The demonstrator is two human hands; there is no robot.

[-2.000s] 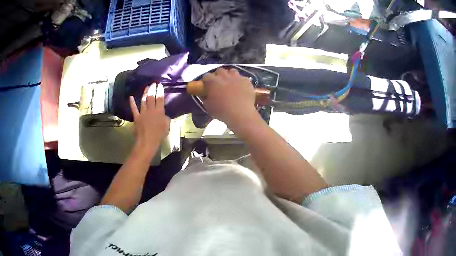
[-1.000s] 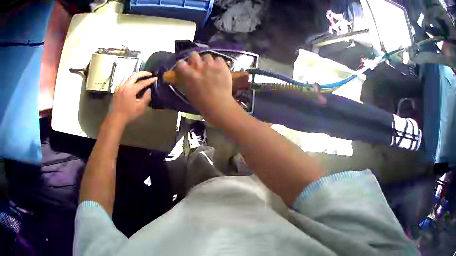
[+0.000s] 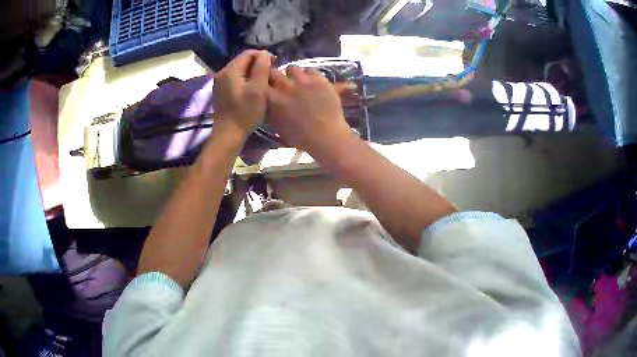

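Observation:
A dark purple garment piece lies over the left end of the long narrow sleeve board, with a dark seam line along it. The steam iron rests over the board's middle, mostly hidden by my hands. My right hand is closed around the iron's handle. My left hand is raised beside it, with fingertips together close to the right hand's knuckles. Whether the left fingers pinch anything cannot be seen.
A blue plastic basket stands behind the board's left end. A cream board lies under it. A blue hose trails back right. Blue panels stand at far left and far right. Grey cloth lies behind.
My left hand has left the garment at the board's left end and moved right, up beside my right hand. The iron has moved away from the left end, and more purple cloth shows.

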